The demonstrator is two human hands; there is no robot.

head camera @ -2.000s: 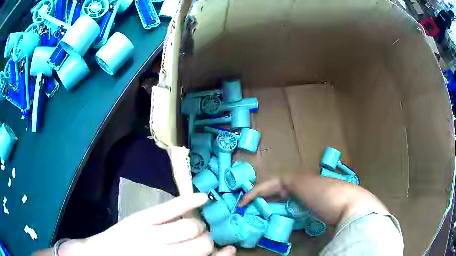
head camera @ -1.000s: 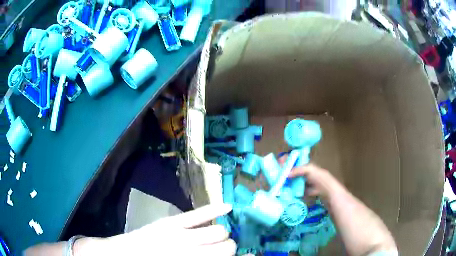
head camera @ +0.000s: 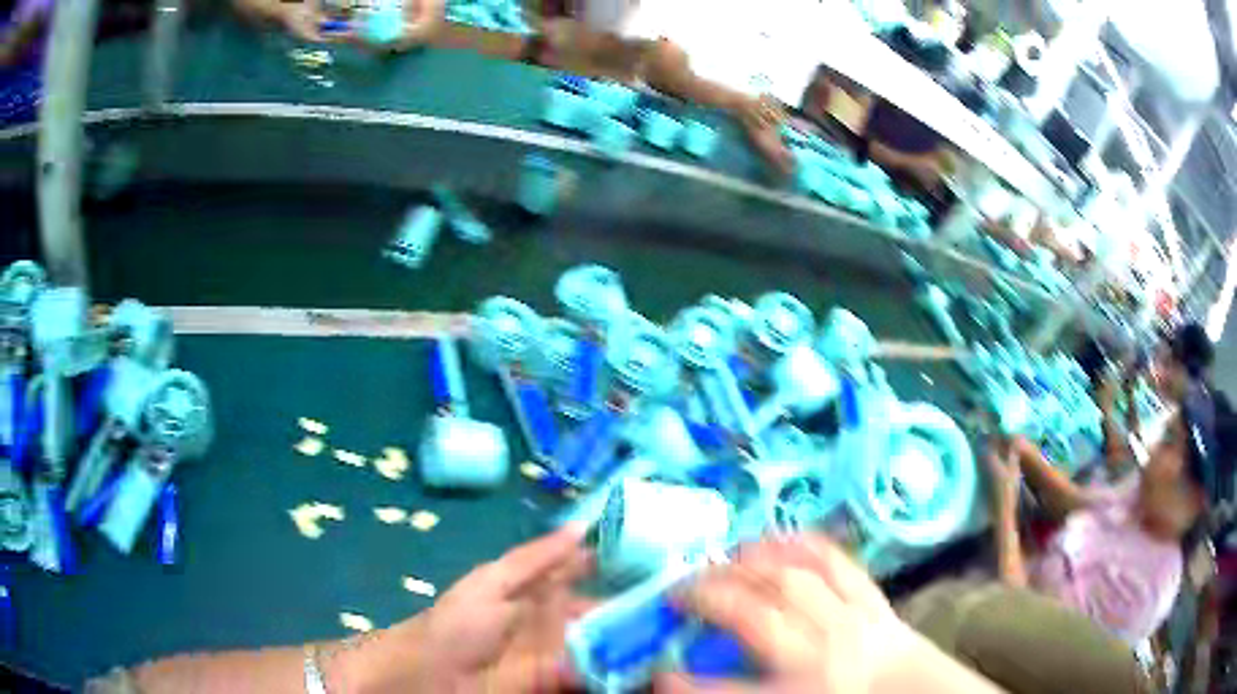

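My right hand (head camera: pixel 800 617) is closed over turquoise handheld fan units at the bottom centre, blurred by motion. My left hand (head camera: pixel 495 617) holds the same bunch from the left side. One held fan unit (head camera: pixel 665 526) shows its drum-shaped head, and a blue battery (head camera: pixel 631 644) shows in an open handle between my hands. A large round fan head (head camera: pixel 912 468) sticks up beyond my right hand. The exact number held cannot be told. Directly behind lies a pile of fan units (head camera: pixel 638 355) with blue batteries on the green work surface (head camera: pixel 299 597).
Another group of fan units (head camera: pixel 174 414) lies at the left. Small cream pads (head camera: pixel 391 461) are scattered between the groups. Behind runs a dark belt (head camera: pixel 271 244) with pale edging (head camera: pixel 312 321), carrying loose pieces. A metal upright (head camera: pixel 63 136) stands at left. Other workers' arms and a person (head camera: pixel 1126 556) are visible.
The view has swung from the carton up to the work surface and belt. My left hand has left the carton's rim. My right hand is out of the carton, with fan units now between both hands.
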